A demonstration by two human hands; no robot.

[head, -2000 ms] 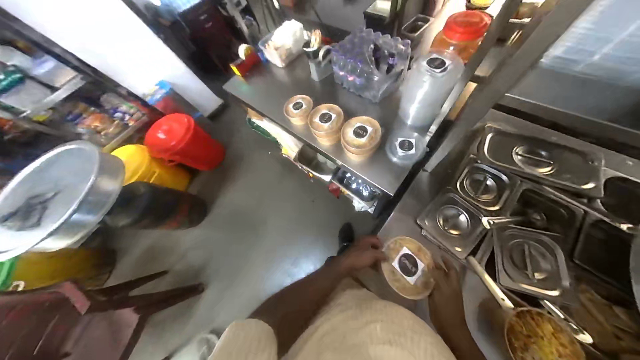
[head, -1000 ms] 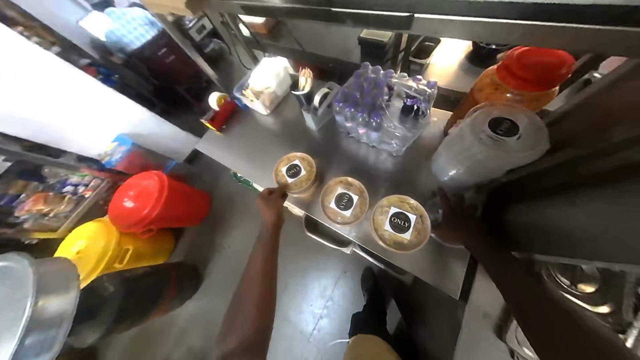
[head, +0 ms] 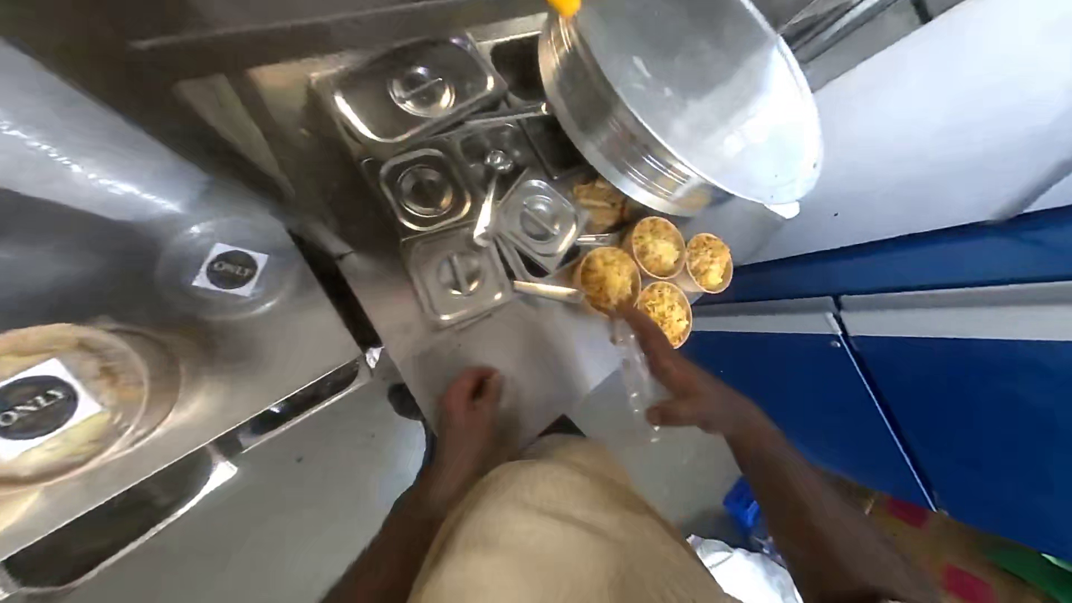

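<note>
Near the front edge of the steel counter is my left hand, its fingers curled; whether they hold anything cannot be told. My right hand grips a clear plastic lid, seen nearly edge-on, beside the food bowls. Its fingertips reach the rim of one paper bowl of rice-like food. Close by stand several more filled bowls, one behind, one at the right and one in front, all without lids. A metal utensil handle points at the nearest bowl.
Lidded steel food pans fill the counter's back left. A large aluminium pot stands behind the bowls. On the left table are a lidded bowl and a stack of clear lids. Blue cabinet doors are at the right.
The view has swung far right, from the table with lidded bowls to the counter with pans. My right hand, by the clear lids a second ago, now holds a lid near the open bowls.
</note>
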